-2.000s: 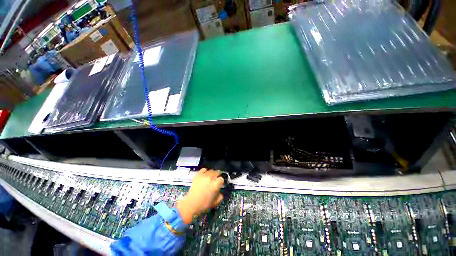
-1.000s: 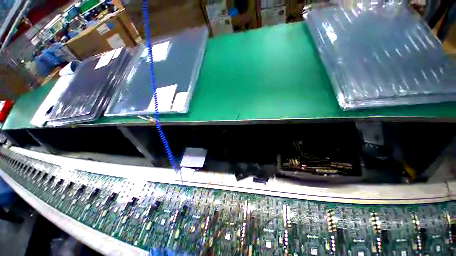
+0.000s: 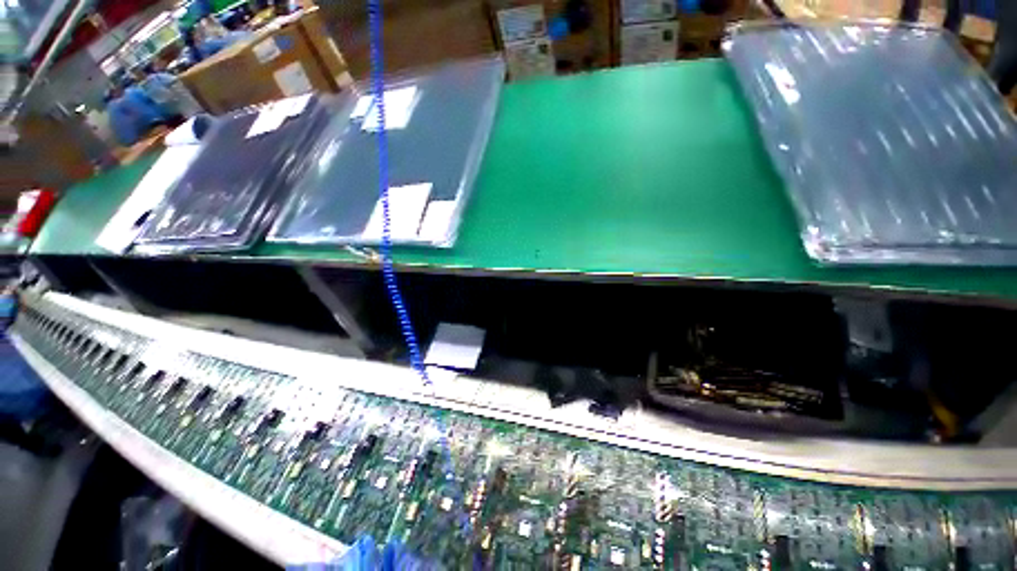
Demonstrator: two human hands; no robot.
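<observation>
No hand shows in the head view. Only a bit of blue sleeve (image 3: pixel 368 554) is at the bottom edge, over the near conveyor rail. Green circuit boards (image 3: pixel 502 480) lie side by side in a long row, with dark blocks and pale strips on them. Black finger covers (image 3: pixel 580 388) lie on the ledge behind the boards. A black parts bin (image 3: pixel 742 410) under the shelf holds gold-coloured small parts (image 3: pixel 747 385), too small to tell apart. A small grey-white card or box (image 3: pixel 455 346) stands left of the bin.
A blue coiled cord (image 3: pixel 390 268) hangs down across the bench to the ledge. Clear ribbed plastic trays (image 3: pixel 892 145) lie on the green bench (image 3: pixel 613 167) at right, and grey plastic sheets (image 3: pixel 435 134) at left. Cartons (image 3: pixel 262 67) and people in blue (image 3: pixel 136 112) are behind.
The hand seen at the ledge two seconds ago is out of the picture; only sleeve shows at the bottom. The bench, trays and bin have shifted right and slightly down in view.
</observation>
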